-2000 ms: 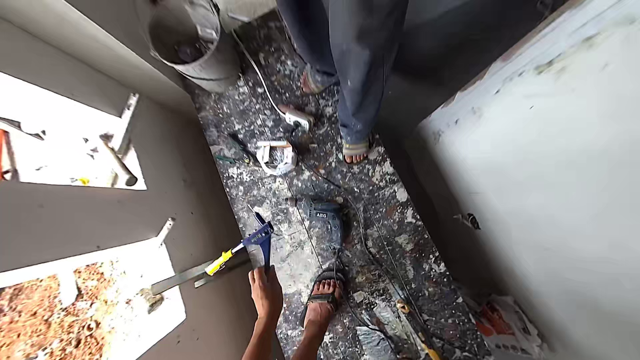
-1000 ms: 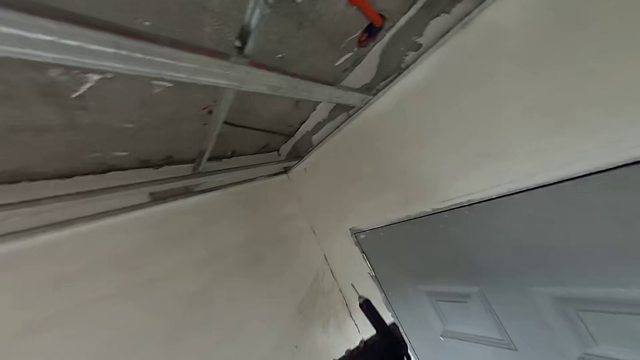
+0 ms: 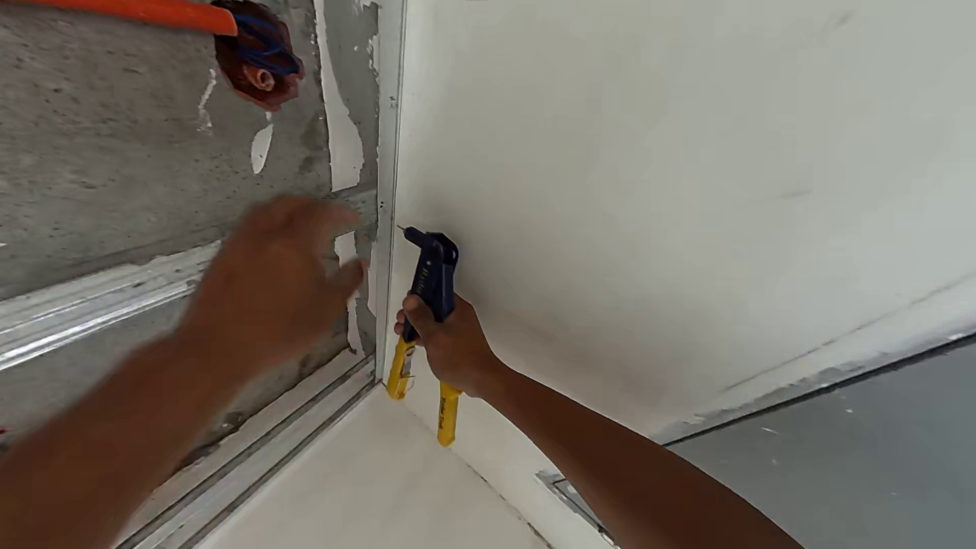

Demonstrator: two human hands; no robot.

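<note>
In my right hand [image 3: 450,343] is a hand riveter [image 3: 435,278] with a dark blue body and yellow grips, a thin rivet pin pointing out of its nose. The nose is close to the metal angle trim [image 3: 387,152] along the top of the wall. Blurred by motion, my left hand [image 3: 278,274] is raised to the left of the riveter, with fingers apart and nothing seen in it. It is near the end of a metal ceiling channel [image 3: 114,293] that reaches toward the trim.
An orange conduit [image 3: 145,14] runs into a ceiling box [image 3: 263,65] with blue wires. More metal track [image 3: 259,457] follows the other wall's top edge. A grey door [image 3: 846,442] is at the lower right, and a wall box [image 3: 572,496] lies below my right forearm.
The view has swung from the paint-spotted floor up to the ceiling corner. Both hands are now raised there. The riveter, in a hand low down two seconds ago, is now beside the trim.
</note>
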